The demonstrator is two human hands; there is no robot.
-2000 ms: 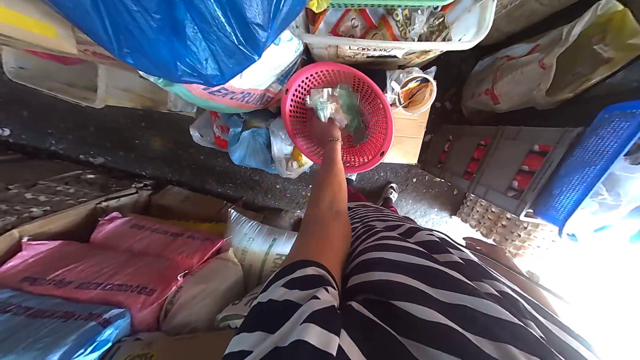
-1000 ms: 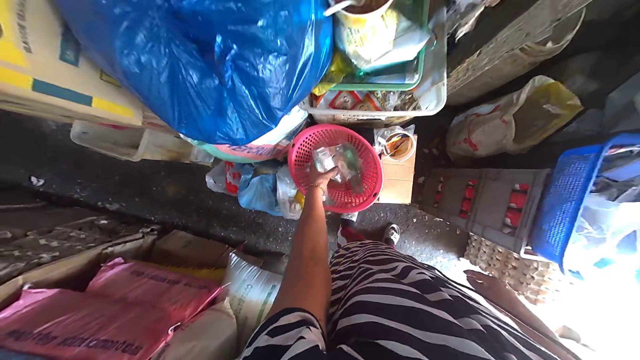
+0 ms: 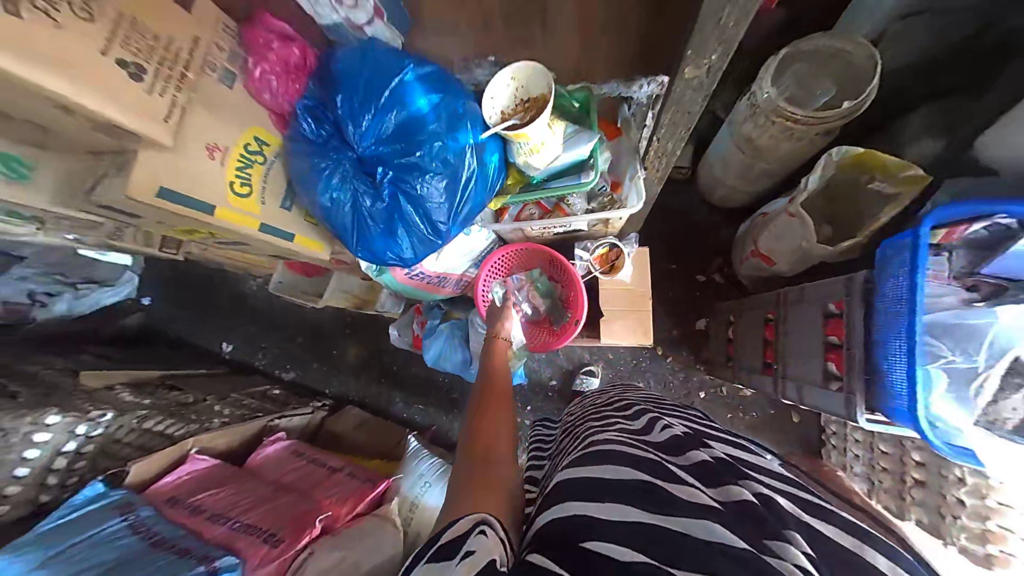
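Observation:
My left hand reaches over the left side of a round pink plastic basket. Its fingers are closed on clear plastic packaging, which lies inside the basket with some greenish pieces. The fingertips are partly hidden by the plastic. A thin bracelet circles the wrist. Beside the basket, on the right, a clear plastic bag with a round rim rests at a cardboard box. Blue and white plastic bags hang or lie just left of the basket. My right hand cannot be seen.
A big blue plastic bag and a white bin stand beyond the basket. Cardboard boxes are stacked at left, an open carton of pink packs below. Crates and a blue basket stand at right.
The left hand has shifted from near the middle of the basket toward its left side, still with plastic in the fingers. The view has swung to show more beyond the basket.

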